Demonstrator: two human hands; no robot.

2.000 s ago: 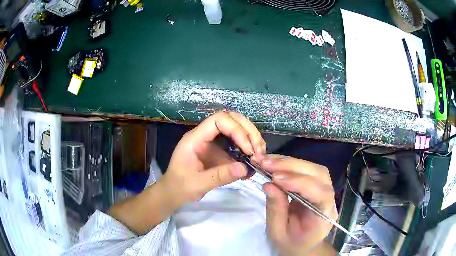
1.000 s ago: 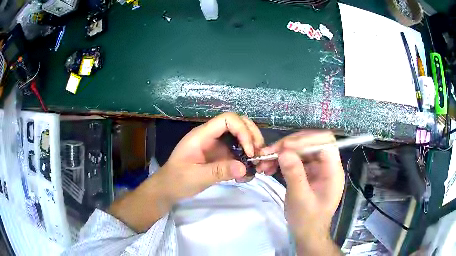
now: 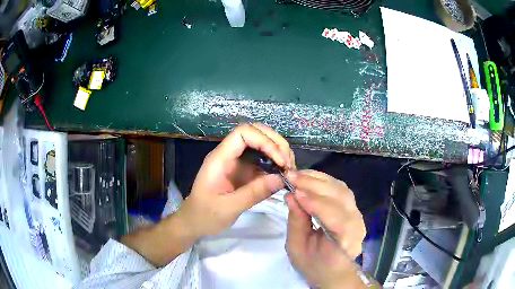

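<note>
My left hand (image 3: 226, 180) holds a small black watch case (image 3: 266, 163) between fingers and thumb, just below the bench's front edge. The fingers hide much of the case. My right hand (image 3: 324, 226) holds thin metal tweezers (image 3: 323, 227), slanting from the case down to the lower right. Their tips meet the case between the two hands. The tip itself and the inside of the case are too small and covered to make out. The far end of the tweezers is blurred.
The worn green bench (image 3: 254, 68) lies ahead. It bears black watch units with yellow-edged batteries (image 3: 97, 79) at left, red-and-white stickers (image 3: 347, 38), a white sheet (image 3: 423, 68) with a dark stick (image 3: 463, 79), and a green tool (image 3: 493, 96) at right. A white parts tray (image 3: 48, 226) is at lower left.
The tweezers have swung from nearly level, pointing out to the right, back to a slant down to the lower right. My right hand has moved slightly left. My left hand keeps its hold.
</note>
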